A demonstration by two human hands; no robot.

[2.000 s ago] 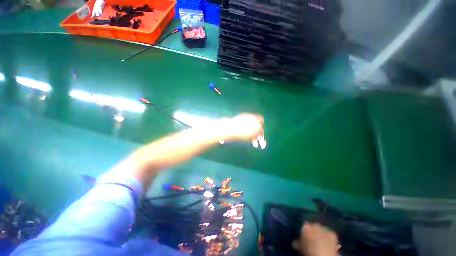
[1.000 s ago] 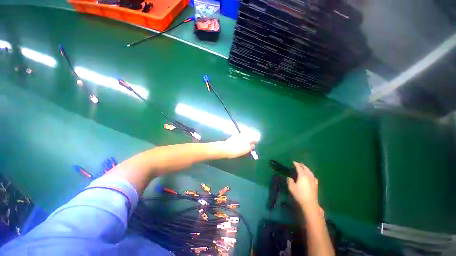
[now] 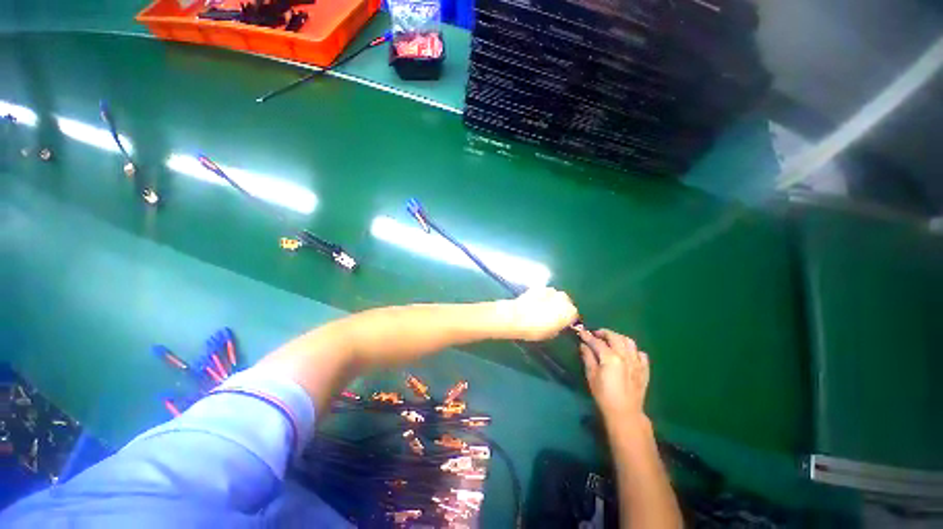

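Observation:
My left hand (image 3: 542,313) is closed around a black cable lead (image 3: 465,251) over the green belt. The lead's blue and red end lies up and to the left of the hand. My right hand (image 3: 617,364) is just right of and below the left hand, fingers pinched at the lead's metal tip end. The dark sleeve seen earlier is hidden by the fingers, so I cannot tell how it sits. A bundle of leads (image 3: 414,455) with copper and silver tips lies below my left forearm, its red and blue ends (image 3: 219,356) at the left.
The green conveyor belt (image 3: 682,279) carries spaced leads at the left (image 3: 326,248). An orange tray (image 3: 269,39), a small black box (image 3: 418,57) and tall black stacked trays (image 3: 610,83) stand on the far side. Black parts (image 3: 564,491) lie at the near right. A blue bin is low left.
My right hand has come up from the black pile to meet my left hand at the lead's tip end. The dark piece it held is now hidden. Leads on the belt have shifted left.

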